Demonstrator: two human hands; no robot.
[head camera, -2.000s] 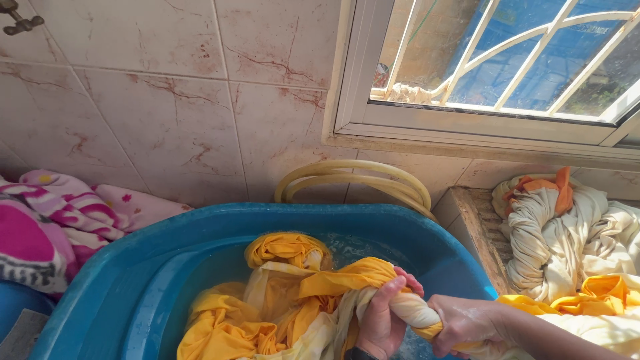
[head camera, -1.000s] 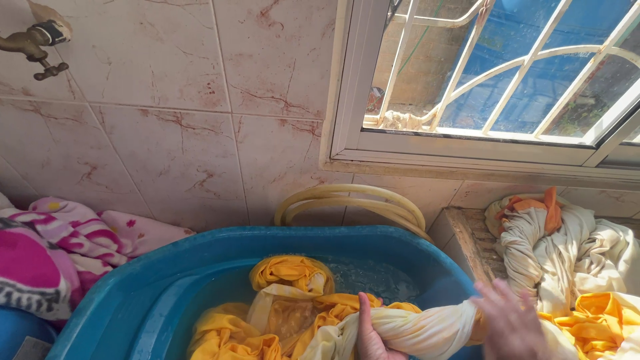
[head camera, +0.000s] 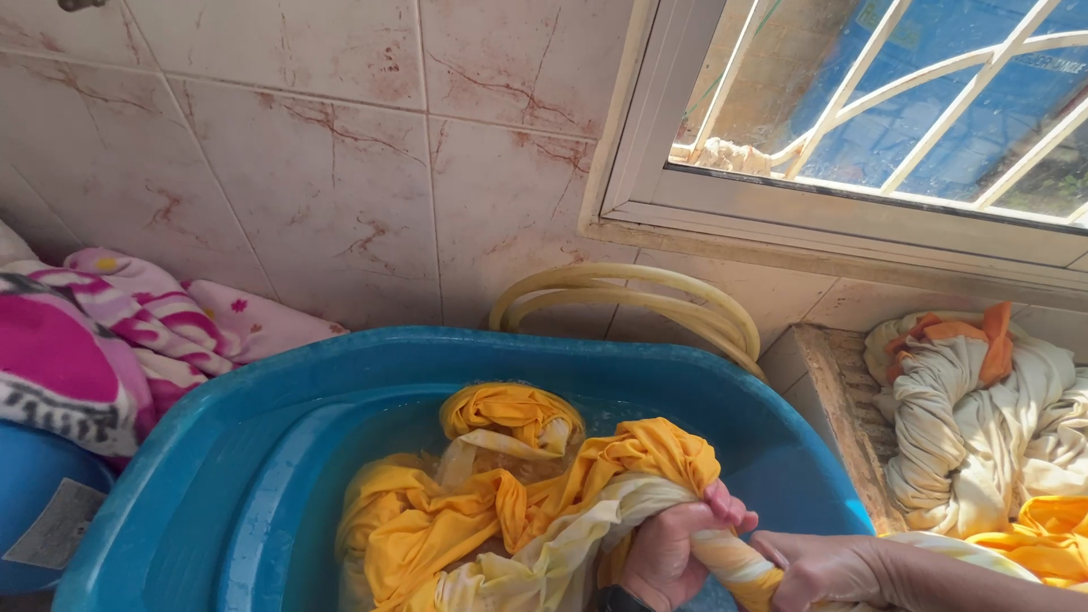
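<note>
Over the right part of a blue plastic tub (head camera: 408, 340), my left hand (head camera: 680, 544) grips a yellow and white cloth (head camera: 450, 527) that is twisted into a rope. Close beside it, my right hand (head camera: 807, 569) is closed on the same twisted length. The rest of the cloth lies bunched in the tub's water, with a coiled yellow bundle (head camera: 510, 412) near the back. To the right of my right hand, a white and yellow stretch of the fabric (head camera: 1045, 531) lies by the ledge.
A coiled hose (head camera: 629, 285) rests between tub and tiled wall. Twisted off-white cloths (head camera: 960, 416) lie on a ridged washboard ledge (head camera: 850, 408) at right, below a barred window (head camera: 816, 221). At left, pink patterned fabric (head camera: 127, 331) sits over a blue container (head camera: 42, 510).
My right hand, apart from the cloth's twist and raised with spread fingers one second ago, is now closed on it near my left hand. The twisted part between the hands looks tighter.
</note>
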